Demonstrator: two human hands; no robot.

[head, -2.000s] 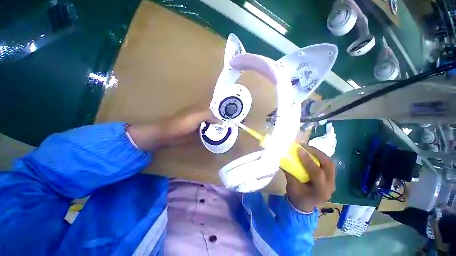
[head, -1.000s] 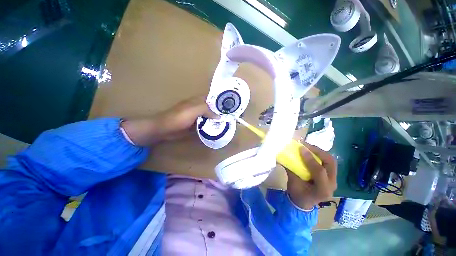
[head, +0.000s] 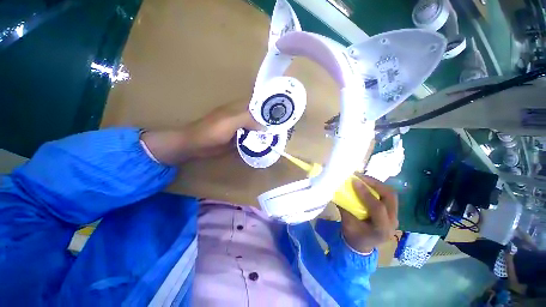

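My left hand (head: 218, 132) holds white cat-ear headphones (head: 350, 129) at the ear-cup end, above the brown mat. The speaker driver side (head: 278, 110) faces up, with a dark round centre. The open cup shell (head: 259, 147), with a dark crescent inside, hangs beside it at my fingertips. The other ear cup (head: 293, 201) is nearer my chest. My right hand (head: 374, 216) is shut on a yellow glue bottle (head: 353, 196), partly hidden behind the headband. Its thin nozzle points left, with its tip near the open cup shell; contact cannot be told.
The brown mat (head: 173, 66) lies on the green bench (head: 54, 78). A suspended tool (head: 467, 111) with a black hose comes in from the right. A crumpled white cloth (head: 386, 160) is right of the bottle. More headphones (head: 432, 15) stand at the top right. A person's arm shows at the lower right.
The headphones have moved up and right and look larger. The nozzle tip has moved from the join between driver side and shell to the shell's right edge.
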